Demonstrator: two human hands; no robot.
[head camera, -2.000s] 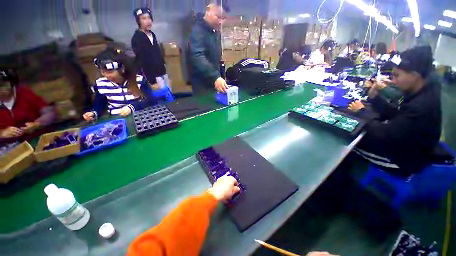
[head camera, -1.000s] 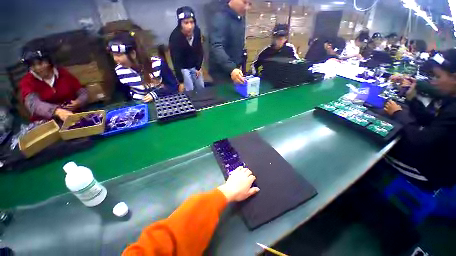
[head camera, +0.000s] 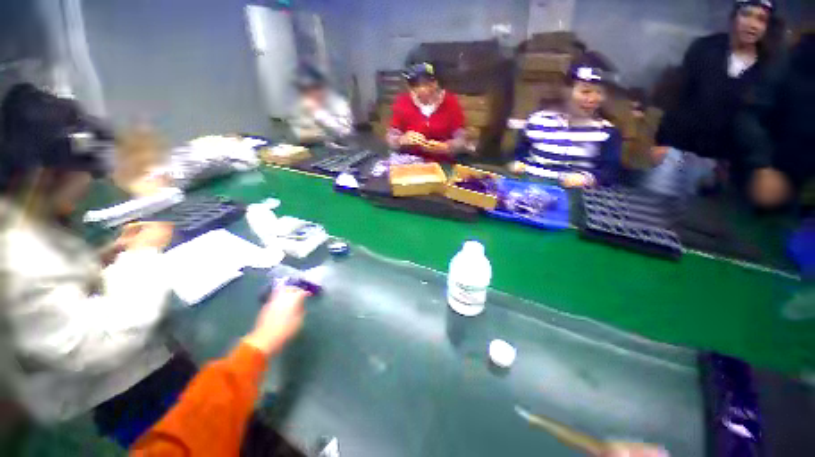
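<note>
My left hand (head camera: 279, 317), in an orange sleeve, is at the small dark purple housings (head camera: 306, 286) left of centre; blur hides whether its fingers hold one. My right hand (head camera: 633, 449) is cut off by the bottom edge and holds a thin yellow-orange brush (head camera: 567, 435) with its tip pointing left. The white cap (head camera: 501, 353) lies on the bench above the brush. The white bottle (head camera: 469, 278) stands behind the cap. A row of dark purple housings (head camera: 735, 406) lies on the black mat (head camera: 788, 415) at the lower right.
White paper sheets (head camera: 210, 264) lie at the left beside a person in a pale jacket (head camera: 76, 286). A white open box (head camera: 299, 236) and small round jar (head camera: 338, 247) stand near the belt. Across the green belt are cardboard trays (head camera: 417, 181), a blue tray (head camera: 547, 214) and a black blister tray (head camera: 628, 225).
The view has turned left. My left hand has gone from the row on the mat to the housings at the left. My right hand now shows at the bottom edge, with more of the brush.
</note>
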